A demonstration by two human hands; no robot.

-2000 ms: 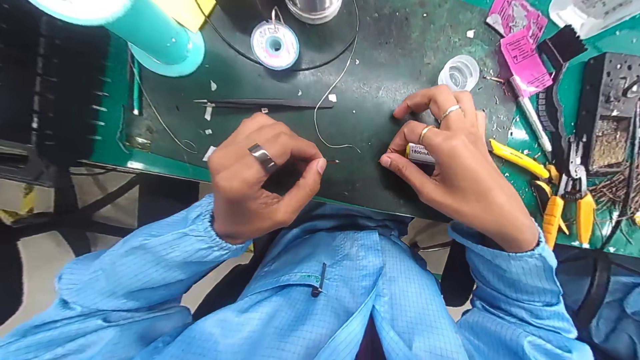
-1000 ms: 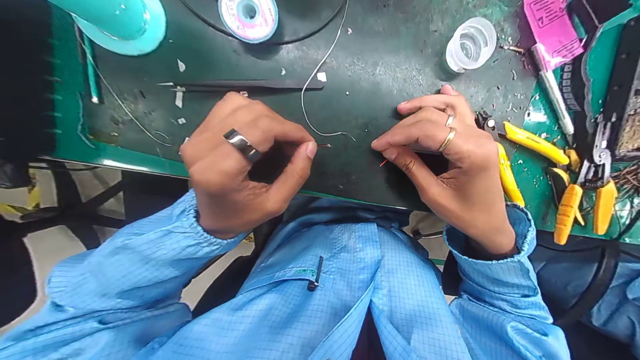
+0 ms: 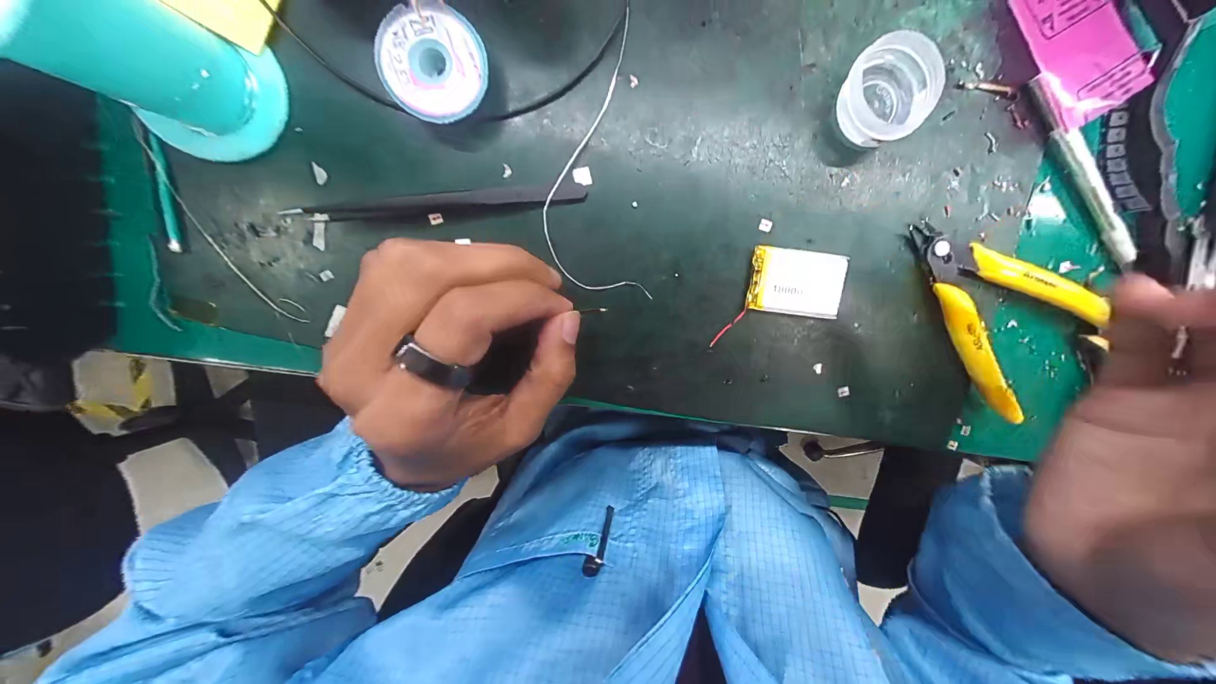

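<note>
My left hand (image 3: 451,356) pinches a thin short wire (image 3: 593,310) between thumb and forefinger; its tip pokes out to the right. A flat pouch battery cell (image 3: 800,283) with yellow tape on its left end and a red lead (image 3: 728,329) lies on the dark mat, right of that hand. My right hand (image 3: 1140,427) is blurred at the right edge, beside yellow-handled flush cutters (image 3: 988,313); whether its fingers hold anything cannot be told. Black tweezers (image 3: 446,201) lie above my left hand, with a loose pale wire (image 3: 549,199) crossing their end.
At the back are a solder spool (image 3: 432,63), a teal cylindrical stand (image 3: 223,95) and a clear plastic cup (image 3: 890,87). A pink packet (image 3: 1083,57) and a silver pen-like tool (image 3: 1083,171) lie at the right. Small scraps dot the mat (image 3: 665,190).
My right hand has left the battery, which it held two seconds ago, and moved right past the cutters. The battery now lies on the mat. My left hand keeps its pinch.
</note>
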